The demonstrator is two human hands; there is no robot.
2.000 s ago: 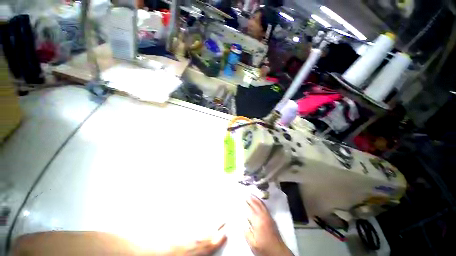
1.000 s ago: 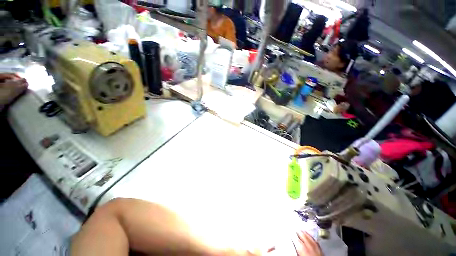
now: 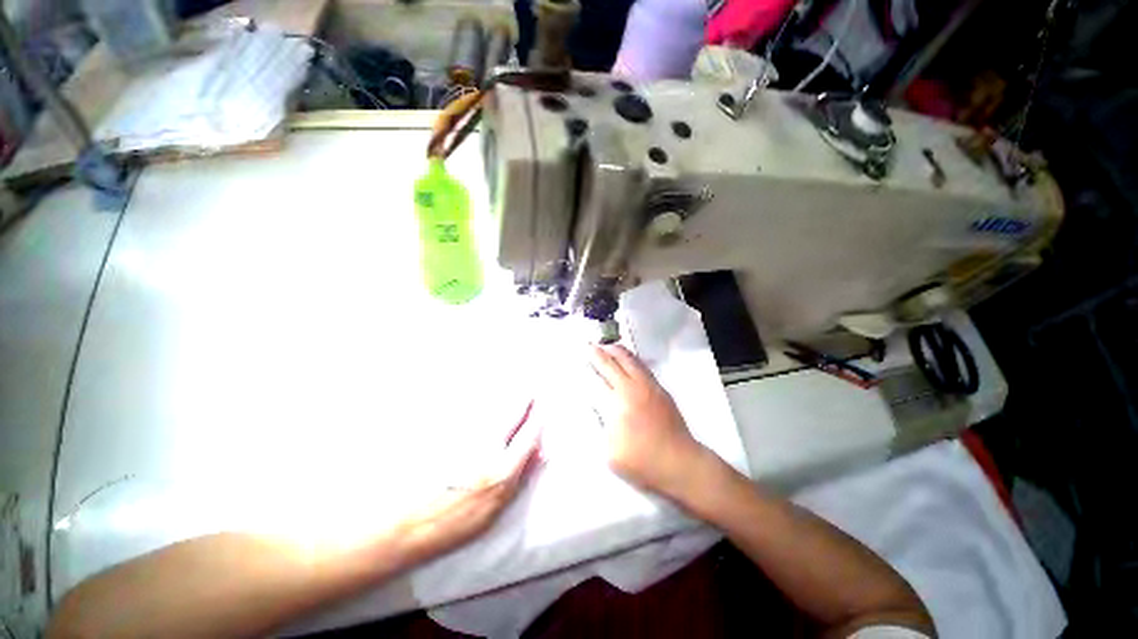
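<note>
White fabric (image 3: 580, 506) lies under the sewing machine's (image 3: 761, 187) needle area and hangs over the table's front edge; its left part is overexposed and merges with the table. My right hand (image 3: 637, 418) lies flat on the fabric just below the presser foot (image 3: 568, 303), fingertips close to it. My left hand (image 3: 493, 481) rests on the fabric to the left and lower, partly washed out by glare. Neither hand visibly pinches the cloth. A lime-green tag (image 3: 449, 237) hangs left of the machine head.
A smartphone (image 3: 721, 320) lies on the machine bed. Snips (image 3: 832, 365) and black-handled scissors (image 3: 943, 358) lie to its right. White cloth (image 3: 930, 537) is heaped at lower right over an orange-red rim. White pieces (image 3: 212, 94) lie at the upper left. A purple thread cone (image 3: 661, 40) stands behind.
The view has swung down and right from a look to the left, so the machine sits higher and further left. Both hands now show on the fabric below the needle.
</note>
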